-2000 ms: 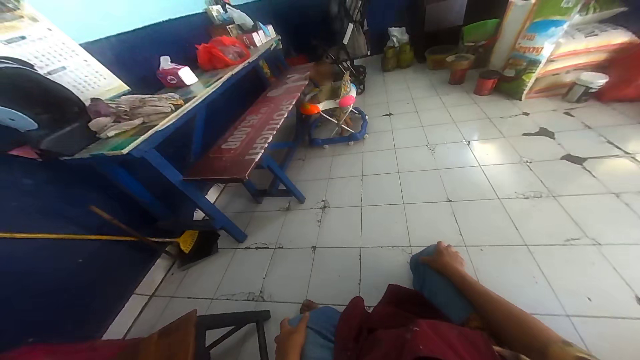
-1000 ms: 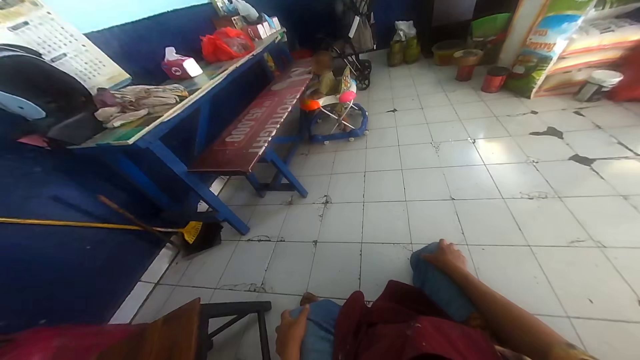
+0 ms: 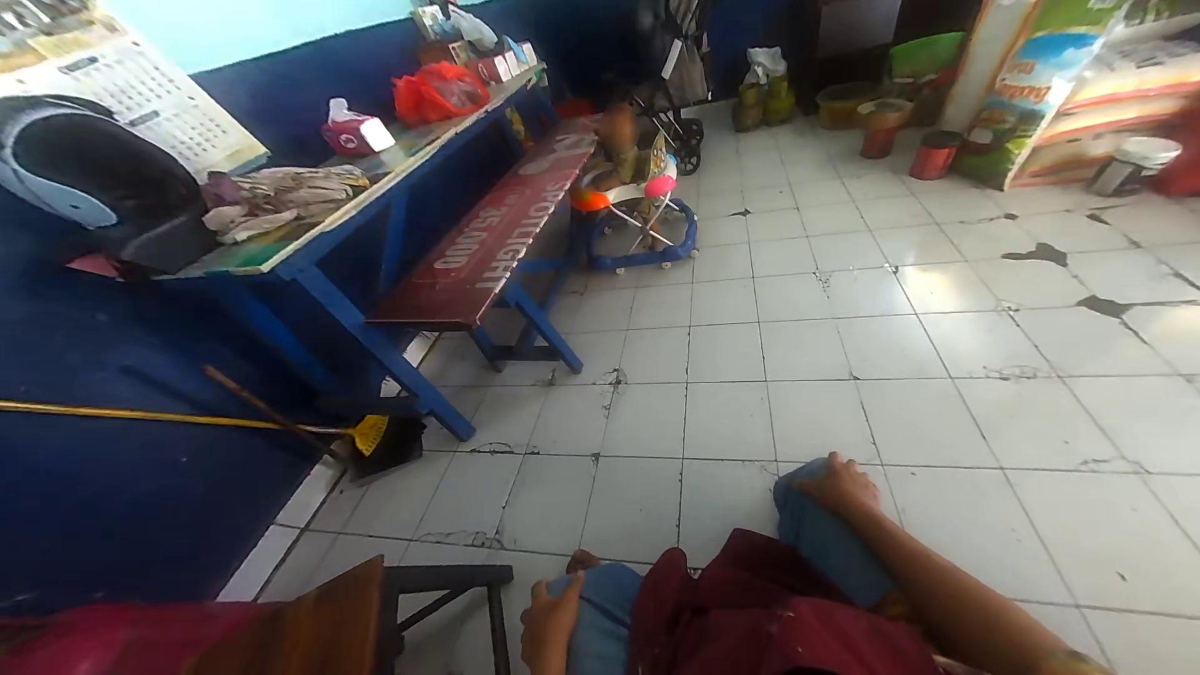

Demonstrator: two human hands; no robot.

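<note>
My left hand (image 3: 550, 626) rests on the left knee of blue trousers (image 3: 605, 614), at the bottom of the head view. My right hand (image 3: 844, 486) lies over the right knee, its fingers curled around the top of the cloth. Neither hand is seen holding an object apart from this contact with the knees. A dark red garment (image 3: 787, 623) covers the lap between the two hands. Left of my left hand stand a brown wooden seat (image 3: 300, 619) and a dark-legged stool frame (image 3: 450, 577).
A red bench (image 3: 487, 234) stands beside a blue-legged table (image 3: 309, 225) along the left wall. A small child (image 3: 621, 150) sits in a baby walker (image 3: 642, 248) by the bench. A yellow-handled broom (image 3: 368, 434) leans low at left. Red cans (image 3: 935, 155) and sacks (image 3: 1041, 103) stand at back right.
The child in the walker has shifted slightly in posture. Both my hands stay on the knees.
</note>
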